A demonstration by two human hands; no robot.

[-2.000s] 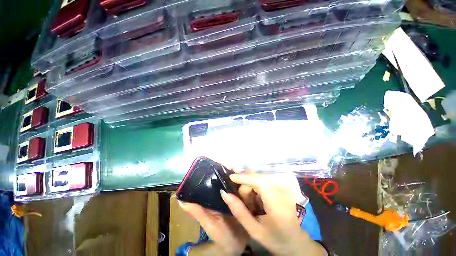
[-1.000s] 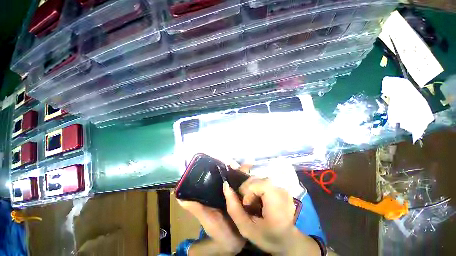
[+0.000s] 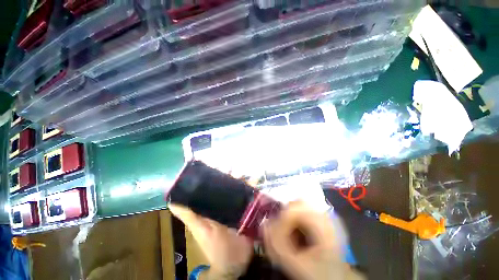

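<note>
An open red flip phone [image 3: 210, 191] is held above the lap, its black screen half to the upper left and its red keypad half to the lower right. My left hand [image 3: 219, 246] grips it from below at the screen half. My right hand [image 3: 309, 240] is blurred over the keypad end; whether its fingers hold the phone or anything else cannot be told. The bright white lens sheet [image 3: 241, 153] lies behind the phone, with black-framed lenses along its far and near edges.
A tall stack of clear blister trays [image 3: 219, 71] stands behind. A tray of closed red phones [image 3: 68, 158] lies left. White paper [image 3: 446, 49], a crumpled white wipe [image 3: 442, 112] and shiny film [image 3: 386, 131] lie right. An orange air gun [image 3: 416, 224] rests by an open scrap box [image 3: 459, 191].
The phone has shifted left and more of its screen and red keypad half shows. My right hand has moved off the screen to the lower right. The view has shifted slightly.
</note>
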